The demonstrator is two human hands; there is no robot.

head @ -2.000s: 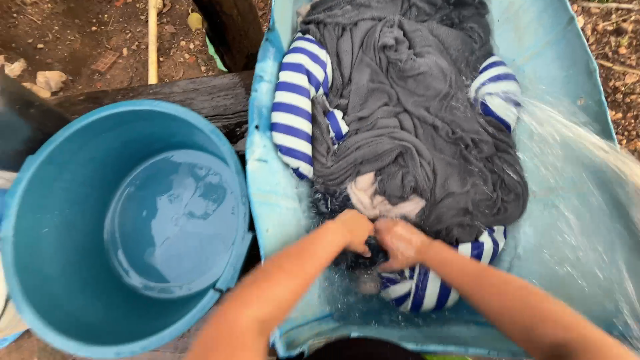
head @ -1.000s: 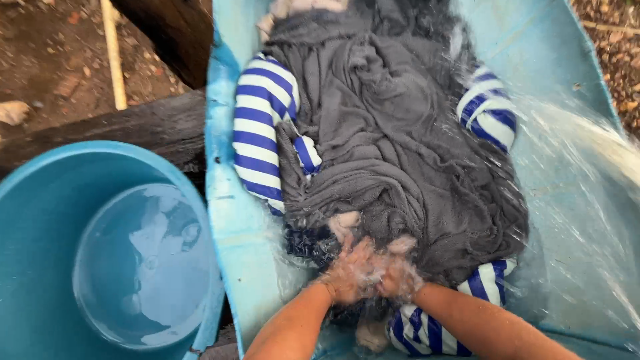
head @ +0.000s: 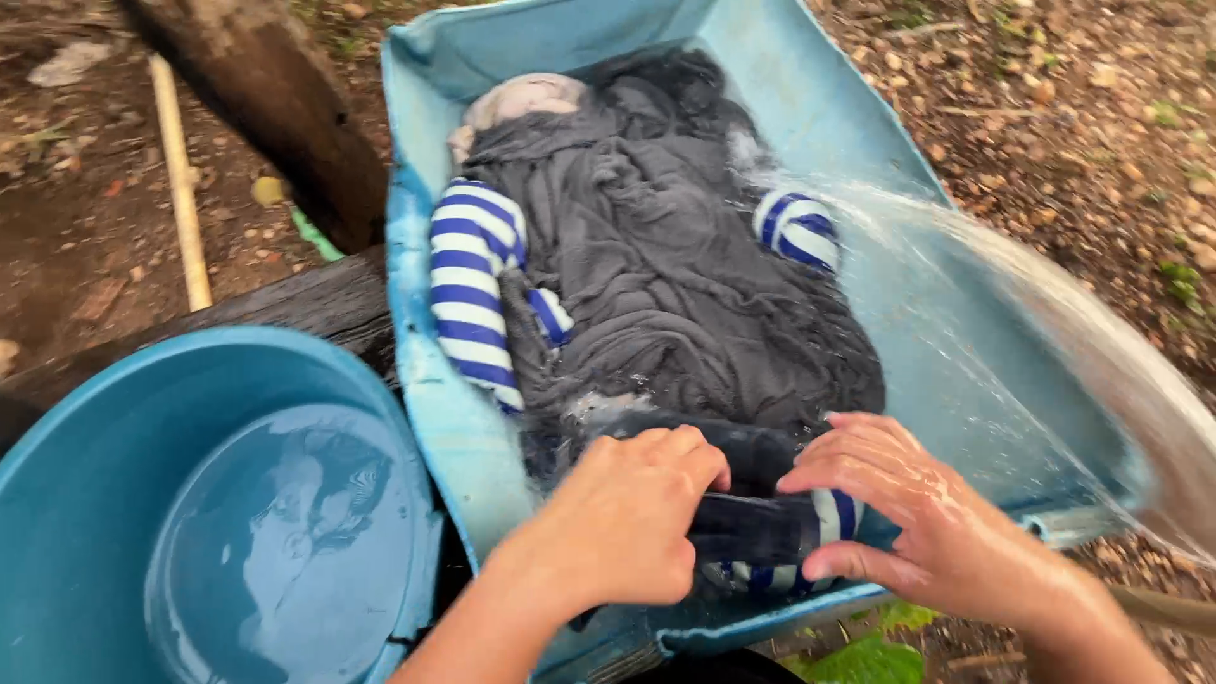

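Observation:
A wet dark grey cloth lies bunched in a light blue plastic trough, over blue-and-white striped fabric that shows at both sides and near the front. Pale pink fabric pokes out at the far end. My left hand has its fingers curled at a dark, wet piece of fabric near the front; whether it grips is hidden. My right hand is spread with fingers and thumb apart, at the right end of that dark fabric and beside stripes. Water streams in from the right.
Left of the trough stands a blue plastic bucket with some water inside. Behind it are a dark wooden beam, a wooden post and a light stick. Stony ground lies to the right, and green leaves near the bottom edge.
My hands were close together at pinkish fabric near the front; they are now apart, with the dark fabric between them. The view has shifted, showing more of the trough's far end.

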